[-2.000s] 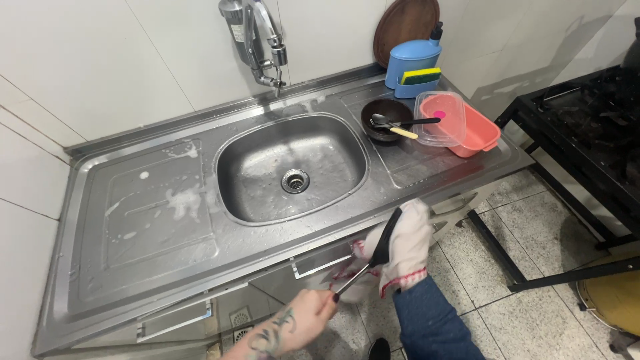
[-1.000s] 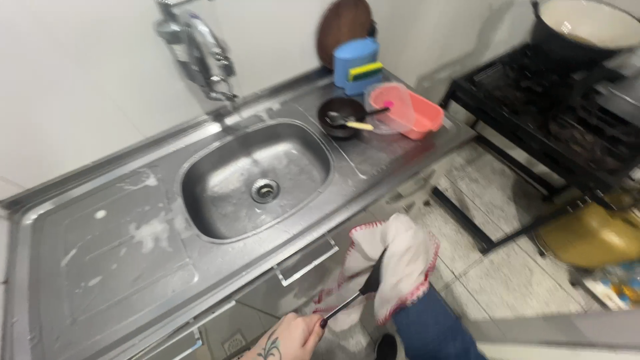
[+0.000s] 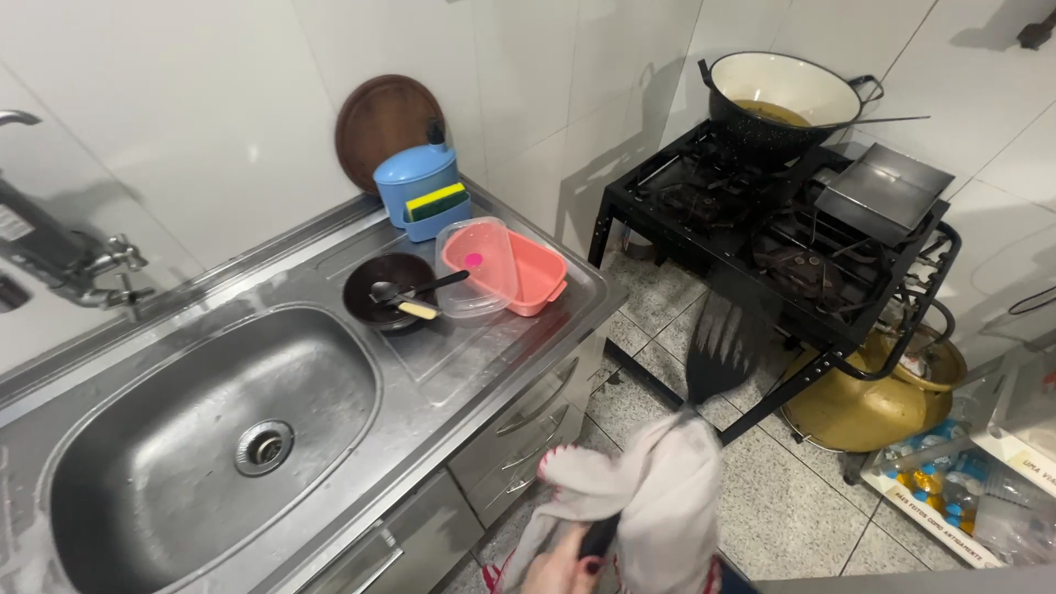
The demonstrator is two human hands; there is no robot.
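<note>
At the bottom edge, my left hand [image 3: 563,569] grips the black handle of a slotted spatula [image 3: 719,351]. Its black blade points up and away over the floor, slightly blurred. A white dish cloth with red edging [image 3: 670,503] is wrapped around the spatula's shaft, just below the blade. My right hand is hidden under this cloth and holds it against the shaft; only a bit of the dark blue sleeve shows below. One part of the cloth hangs to the left, behind my left hand.
Left is a steel sink [image 3: 206,437]. On its counter are a dark bowl [image 3: 363,285] with cutlery, a pink container [image 3: 536,268] with a clear lid, and a blue soap dispenser [image 3: 417,177] with a sponge. A black stove [image 3: 701,206] bears a pot [image 3: 767,136]; a yellow gas cylinder [image 3: 866,404] stands below.
The spatula has turned: its blade now points up beyond the cloth, which has moved onto the shaft. The view has swung right, towards the stove.
</note>
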